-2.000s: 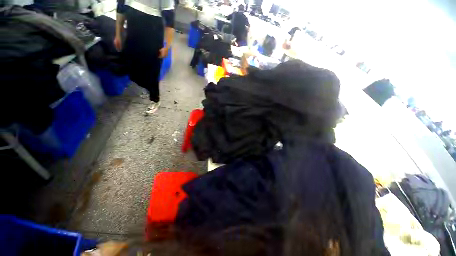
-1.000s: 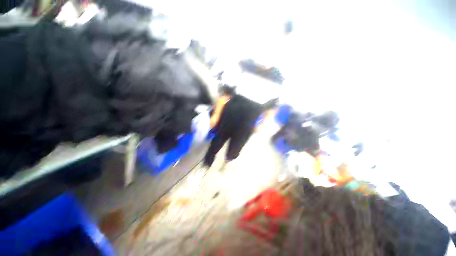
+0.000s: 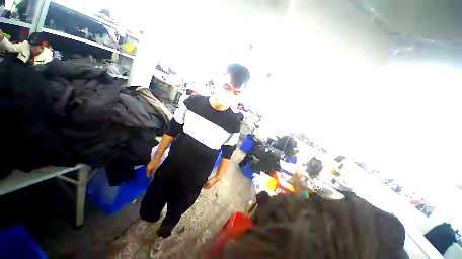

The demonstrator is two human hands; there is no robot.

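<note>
Neither of my hands is in view. Nearest in front of me, a heap of dark brownish-black garments [image 3: 329, 225] lies at the lower right, on the long white table [image 3: 423, 245]. Its lower part is blurred. On the left, a large heap of black and dark grey garments [image 3: 86, 111] lies on a pale worktable [image 3: 40, 179] with a metal leg. Some dark cloth hangs over the table's edge.
A person [image 3: 195, 152] in a black and white top stands in the aisle ahead. A red stool [image 3: 235, 222] is beside the right heap. Blue bins stand under the left table [image 3: 114, 189] and at the lower left [image 3: 20, 245]. Another person [image 3: 35, 49] is behind the left heap, near shelving [image 3: 86, 33].
The view has swung left and up. The person in the aisle now appears much nearer. The navy cloth that lay in front of me two seconds ago is out of view.
</note>
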